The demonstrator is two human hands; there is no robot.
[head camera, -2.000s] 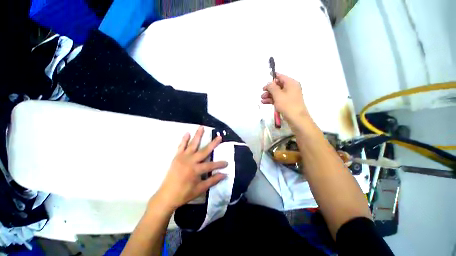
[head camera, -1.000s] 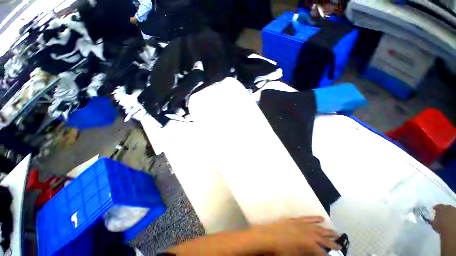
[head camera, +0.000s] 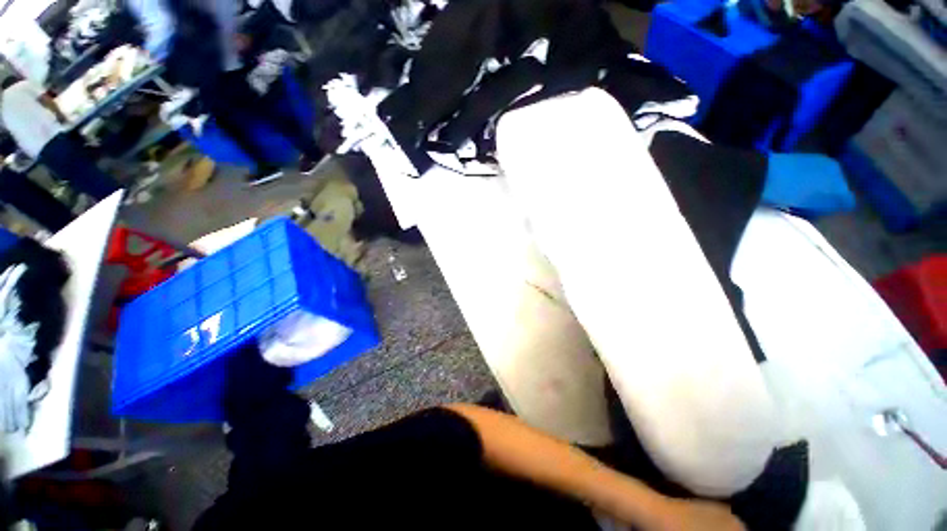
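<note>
The black garment piece [head camera: 716, 197] lies along the far right side of the off-white padded sleeve board [head camera: 644, 290], and more black cloth wraps its near end. A bit of white cloth [head camera: 831, 508] shows below that end. My left hand [head camera: 701, 514] is at the bottom edge beside the board's near end, blurred and partly cut off, so its fingers cannot be made out. A slim dark-red tool [head camera: 922, 443], perhaps the thread snips, lies on the white table [head camera: 831, 311] at the right. My right hand is out of the picture.
A ribbed blue crate [head camera: 208, 322] stands on the floor at left. A black-and-white garment heap [head camera: 498, 62] lies beyond the board. A bright-blue piece [head camera: 808, 185] and a red box [head camera: 919, 301] are at right. A person [head camera: 223, 83] stands in the upper left background.
The view has swung left and down toward the floor and crate. My right hand, earlier holding the slim tool, has left the picture. My left hand has slipped to the bottom edge.
</note>
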